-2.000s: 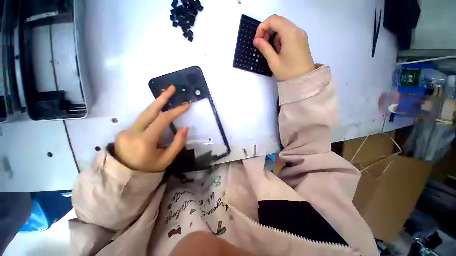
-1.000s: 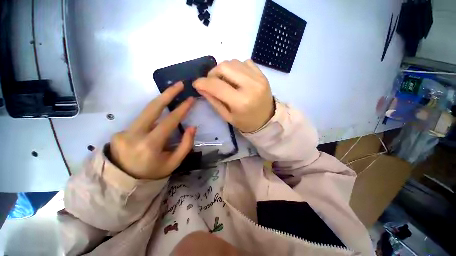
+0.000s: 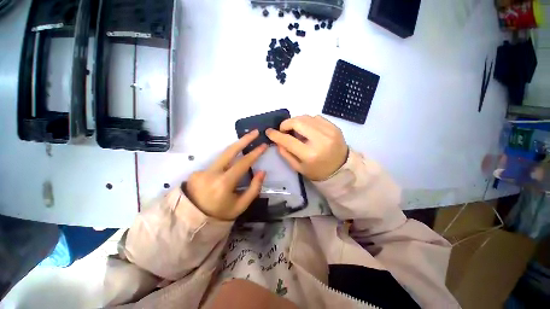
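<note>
A black phone middle frame [image 3: 304, 193] lies at the table's near edge, its solid camera end [image 3: 278, 116] pointing away from me. My left hand [image 3: 220, 187] lies over its left side, fingers spread, with fingertips resting on the camera end. My right hand [image 3: 315, 146] has its thumb and index fingertip together at the camera end; whether a small part is between them is hidden. The dotted black parts tray [image 3: 351, 92] lies beyond my right hand. A heap of loose black pieces [image 3: 281, 55] lies beyond the frame.
Stacks of frames [image 3: 172, 72] stand at the far left. A dark shiny bag [image 3: 313, 7] and a second black square [image 3: 395, 15] lie at the back. Dark tweezers [image 3: 484, 84] lie at the right. An open carton [image 3: 491, 253] with white strings is below the table edge.
Two seconds ago my right hand was at the dotted tray; it came to the camera end and stays there. My left hand stays on the frame. The view has shifted, showing more at the back.
</note>
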